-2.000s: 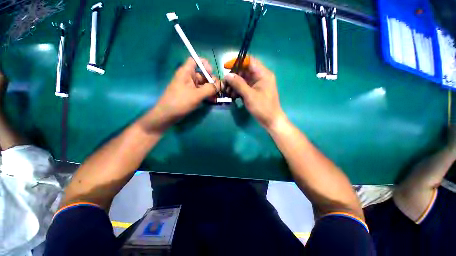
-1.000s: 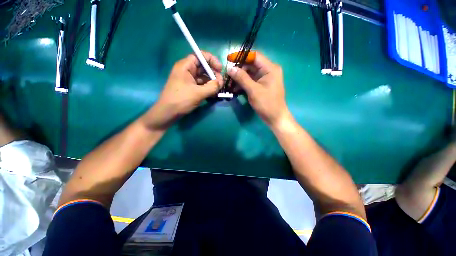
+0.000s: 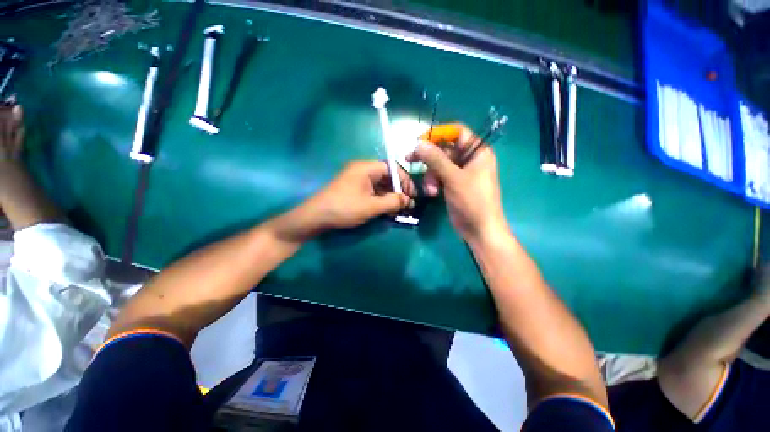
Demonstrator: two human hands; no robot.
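Note:
My left hand (image 3: 376,192) grips the lower part of a white strip (image 3: 386,139), which slants up and away with a wider white block at its far end. A small white connector housing (image 3: 406,220) shows just below my left fingertips. My right hand (image 3: 456,173) wears an orange finger cot (image 3: 442,133) and holds thin black wires (image 3: 483,141) with pale tips that fan out to the upper right. A few more thin wires stand up between the hands. The fingertips partly hide where the wires meet the housing.
Part-assembled harnesses (image 3: 205,80) lie at left and more (image 3: 558,122) at right on the green bench (image 3: 338,270). A blue tray (image 3: 654,93) of white strips is upper right. A grey-pink lead pile (image 3: 101,29) is upper left. Neighbours' arms show at both sides.
The view has shifted, so the bench things sit lower. My right hand has moved a little away from my left and the housing, and its wires now point to the upper right.

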